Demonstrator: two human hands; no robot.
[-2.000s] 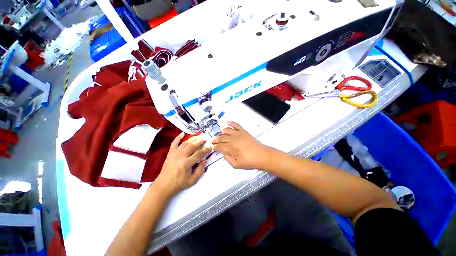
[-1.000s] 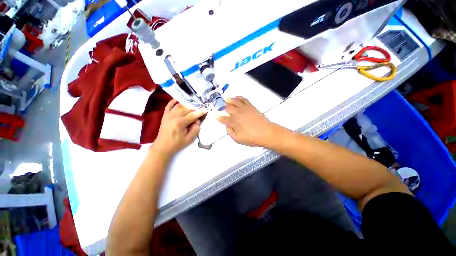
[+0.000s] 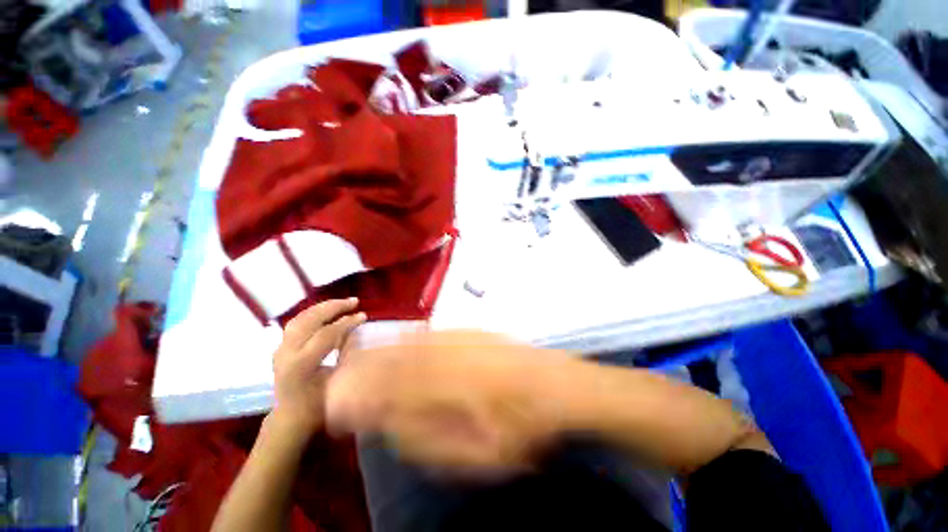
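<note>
The dark red garment panel (image 3: 385, 177) lies on the table left of the needle, with two white patches (image 3: 320, 255) on its lower left part. Its right edge shows a thin pale line. The presser foot and needle (image 3: 541, 218) stand right of the cloth, apart from it. My left hand (image 3: 312, 353) is at the panel's lower edge, fingers bent; whether it pinches cloth is hidden. My right hand (image 3: 416, 400) is strongly blurred, in front of the table's front edge and overlapping my left hand; its fingers and any hold cannot be made out.
The white sewing machine (image 3: 624, 130) stands at the back right. A dark flat rectangle (image 3: 617, 229) and scissors with red and yellow handles (image 3: 774, 265) lie beneath its arm. Red garments (image 3: 135, 364) hang left of the table. A blue bin (image 3: 806, 416) is below right.
Both hands have left the needle area and moved left and towards me. The red cloth is now clear of the presser foot, its right edge laid out. The camera view has turned.
</note>
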